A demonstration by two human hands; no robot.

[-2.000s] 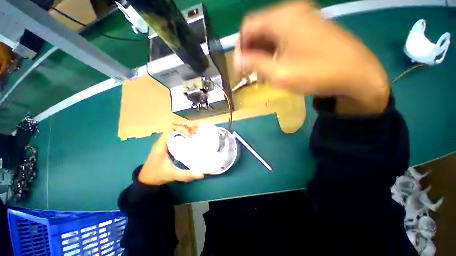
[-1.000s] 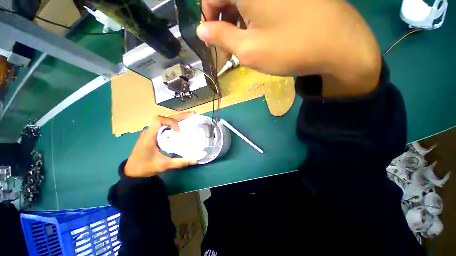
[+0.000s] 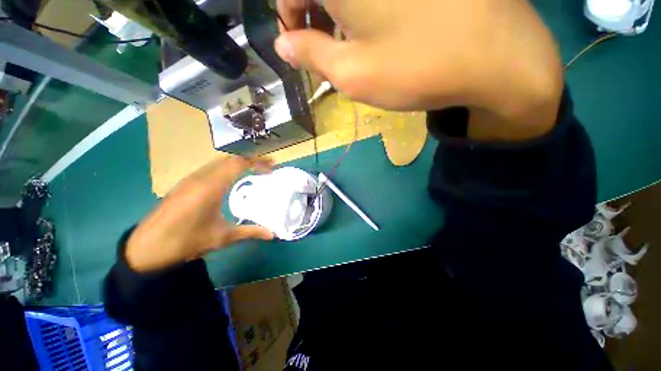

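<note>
A round white housing (image 3: 286,206) is low over the green bench, with a white looped part at its left side. My left hand (image 3: 192,210) is around its left side, thumb at the lower edge and fingers at the upper edge. Thin lead wires (image 3: 317,148) rise from the right part of the housing; one bows out to the right. My right hand (image 3: 427,54) is raised above, large and cut off by the top edge, with thumb and fingers pinched on a wire. Its fingertips are partly hidden. A narrow white strip (image 3: 351,203) lies right of the housing.
A silver-grey screw feeder (image 3: 261,109) and a glue nozzle (image 3: 321,90) are on a stained cardboard mat (image 3: 177,141). A thick black screwdriver (image 3: 196,36) hangs above. A blue crate (image 3: 80,337) is lower left, a carton of white shells (image 3: 605,290) lower right, a white unit (image 3: 616,13) top right.
My right hand has gone from a blurred position at upper right to the wires, left of there. One wire now bows outward. My left hand's grip has opened wider and its wrist has shifted left.
</note>
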